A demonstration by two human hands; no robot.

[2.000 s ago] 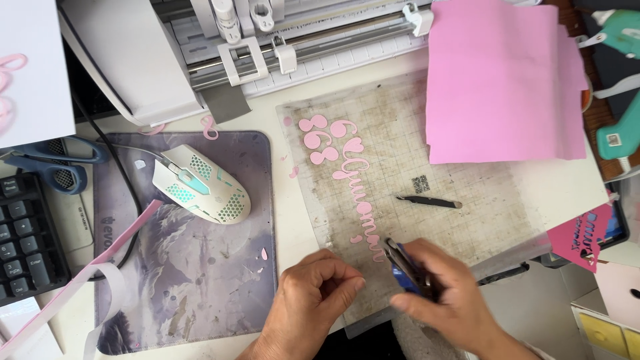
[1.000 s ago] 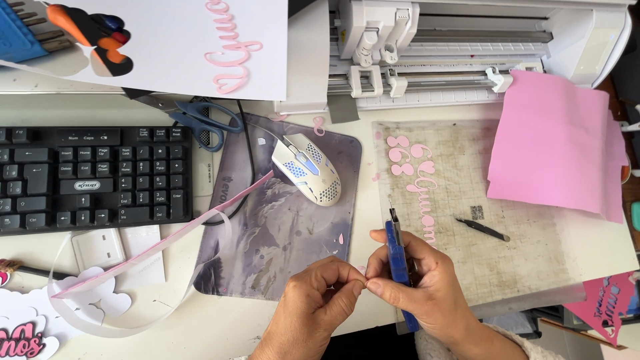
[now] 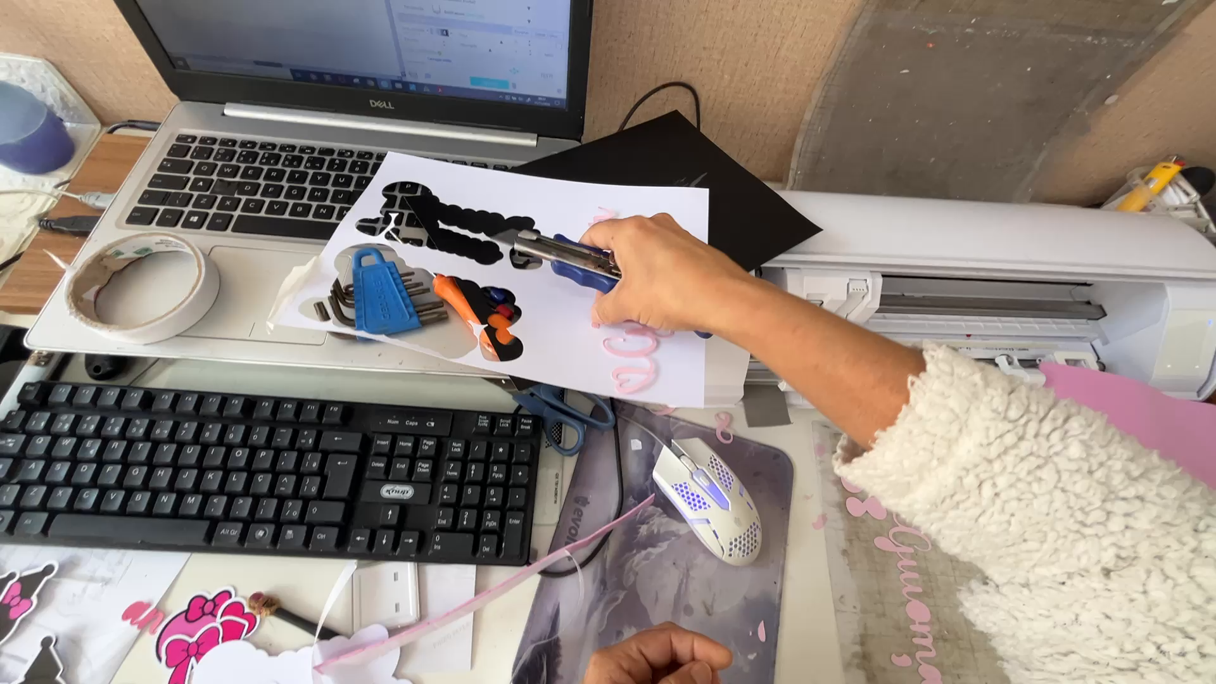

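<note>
My right hand [image 3: 655,271], in a fleecy cream sleeve, holds a blue-handled metal cutter or knife [image 3: 575,258] above a white sheet with cut-out openings [image 3: 560,351]. Pink cut lettering [image 3: 629,359] lies on the sheet beneath and beside the hand. Near the bottom edge my left hand [image 3: 660,655] rests over the mouse pad with its fingers curled; whether it holds anything cannot be told. More pink lettering [image 3: 912,579] sticks to the cutting mat [image 3: 978,541] at the right, partly under the sleeve. A blue hex key set [image 3: 385,293] and an orange-handled tool [image 3: 461,302] lie at the sheet's openings.
The sheet overlaps a laptop [image 3: 256,256], with a tape roll [image 3: 142,285] on its left. Below are a black keyboard [image 3: 266,465], blue-handled scissors [image 3: 570,413] and a white mouse [image 3: 708,499] on a mouse pad [image 3: 627,589]. A white cutting machine [image 3: 997,237] stands at the right.
My right hand has moved with the blue-handled tool from beside my left hand to over the white sheet. My hands are now apart. The view has swung up and left, showing the laptop.
</note>
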